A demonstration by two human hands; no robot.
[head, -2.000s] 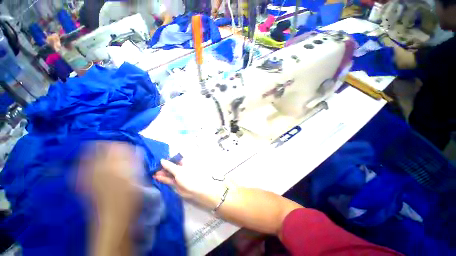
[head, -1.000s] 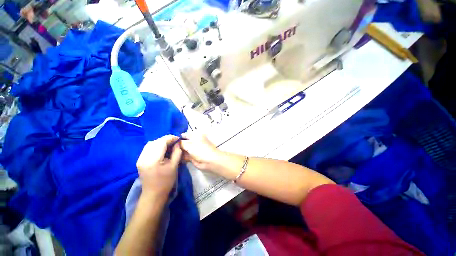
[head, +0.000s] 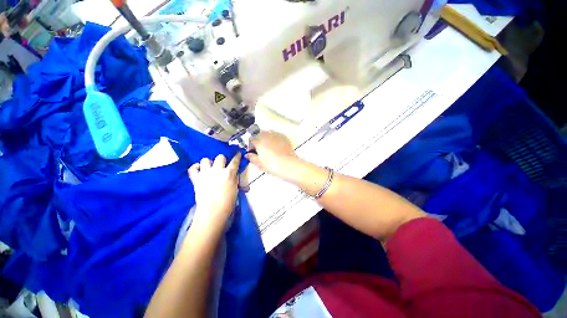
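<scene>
A royal-blue garment piece (head: 124, 217) lies over the left of the table, its edge running under the needle area. My left hand (head: 214, 186) lies on the cloth, fingers towards the presser foot. My right hand (head: 270, 154) is at the presser foot (head: 247, 135), its fingertips closed on the cloth edge. The cream sewing machine (head: 280, 56) marked HIKARI stands behind my hands. A pale strip of cloth shows beside my left forearm. A white piece (head: 155, 156) lies on the blue cloth.
The blue machine lamp (head: 106, 124) hangs left of the head. Dark-blue thread snips (head: 345, 117) lie by the machine bed. A yellow-brown strip (head: 474, 30) lies at the table's far right. A blue crate (head: 534, 143) with blue pieces stands right. An orange-handled rod (head: 140, 28) stands at the machine's left.
My hands have moved from in front of the machine up to the presser foot, taking the cloth edge there. My left fingers have spread onto the cloth. The view has shifted.
</scene>
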